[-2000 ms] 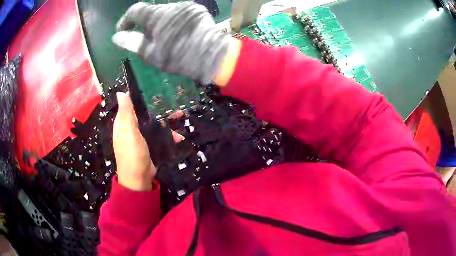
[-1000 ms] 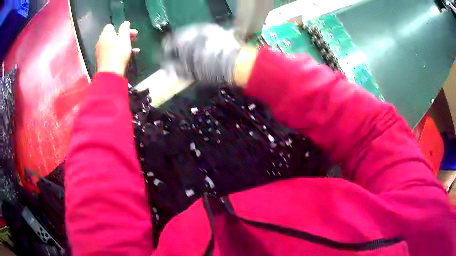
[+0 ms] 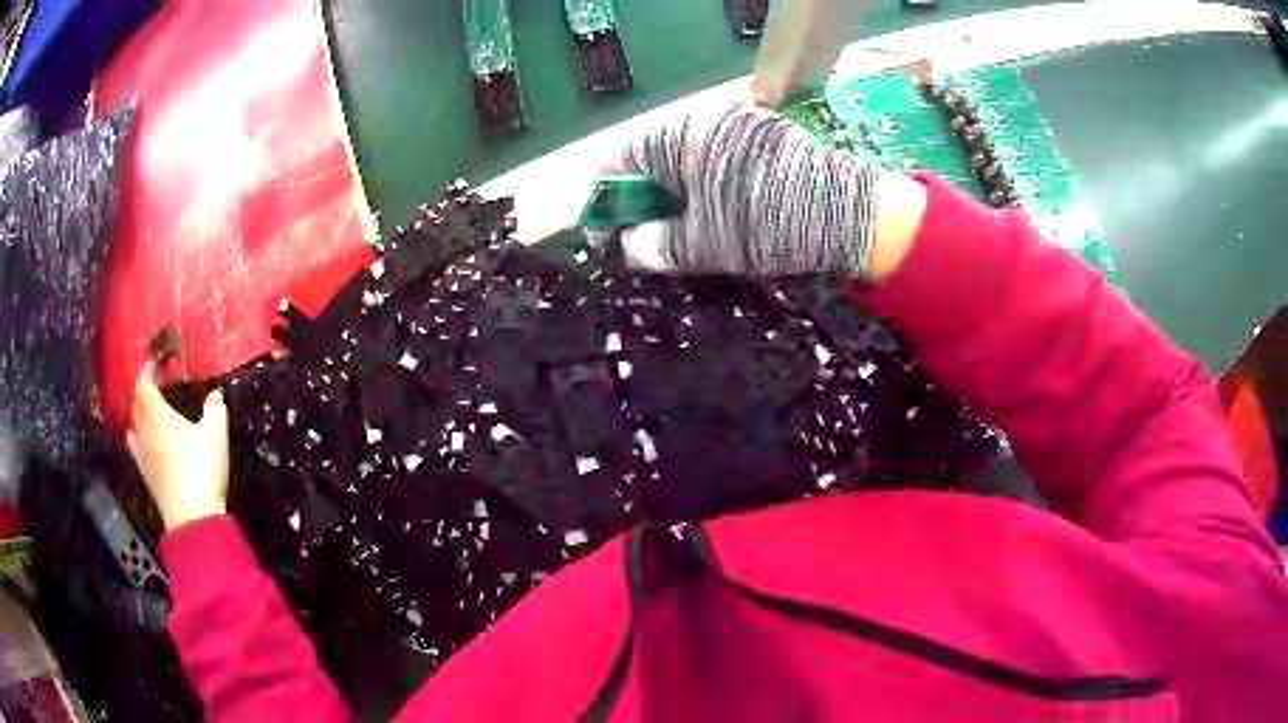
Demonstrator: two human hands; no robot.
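My right hand (image 3: 756, 198), in a striped grey-white glove, holds a green circuit board (image 3: 631, 202) above the far edge of the shell pile. Only part of the board shows past the fingertips. My left hand (image 3: 184, 449) is bare, at the left edge of the pile beside the red sheet, thumb and fingers apart around black shells. A small dark piece (image 3: 167, 346) lies at its fingertips; whether it is gripped cannot be told. The pile of black shells (image 3: 565, 424), speckled with small white pieces, lies in front of me.
Part-assembled units (image 3: 600, 50) stand spaced on the green conveyor belt (image 3: 403, 92), behind a pale rail (image 3: 558, 177) and a post (image 3: 805, 50). Board panels (image 3: 1038, 156) lie at the right. A red sheet (image 3: 233, 184) and a shiny plastic bag (image 3: 57, 283) are at the left.
My left hand has left the belt and moved down-left to the pile's edge. My right hand has moved right and back toward the pile, and a circuit board now shows in it.
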